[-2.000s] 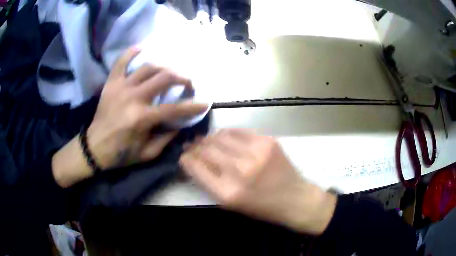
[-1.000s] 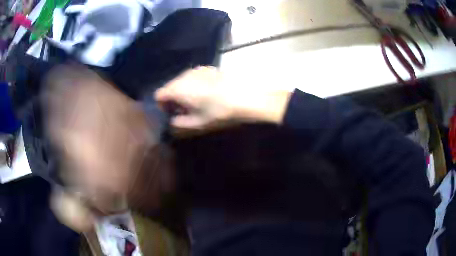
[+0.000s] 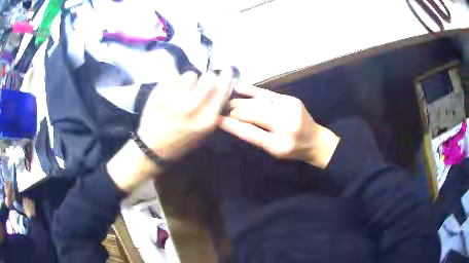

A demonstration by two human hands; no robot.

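Note:
The garment body (image 3: pixel 110 64), pale grey-blue with black strips and a bright magenta trim (image 3: pixel 136 38), lies bunched at the upper left on the white table. Its dark cloth hangs over the front edge. My left hand (image 3: pixel 180 113), with a dark bead bracelet, is slightly blurred and grips the garment near its right end. My right hand (image 3: pixel 275 123) meets it from the right, with thumb and fingers pinched on a dark edge of the garment. The fingertips of both hands nearly touch and mostly hide the gripped edge.
Red scissors handles (image 3: pixel 431 14) lie at the upper right on the white table (image 3: pixel 319 38). Open boxes of scraps stand below, at right (image 3: pixel 427 128) and lower left (image 3: pixel 167 226). A blue container (image 3: pixel 18 114) and green material (image 3: pixel 49 19) are at left. Another person's hand (image 3: pixel 28 206) shows lower left.
The view has tilted down and left, and the machine head has left the picture. The garment is turned with its pale side and magenta trim showing. My hands have come together at its edge.

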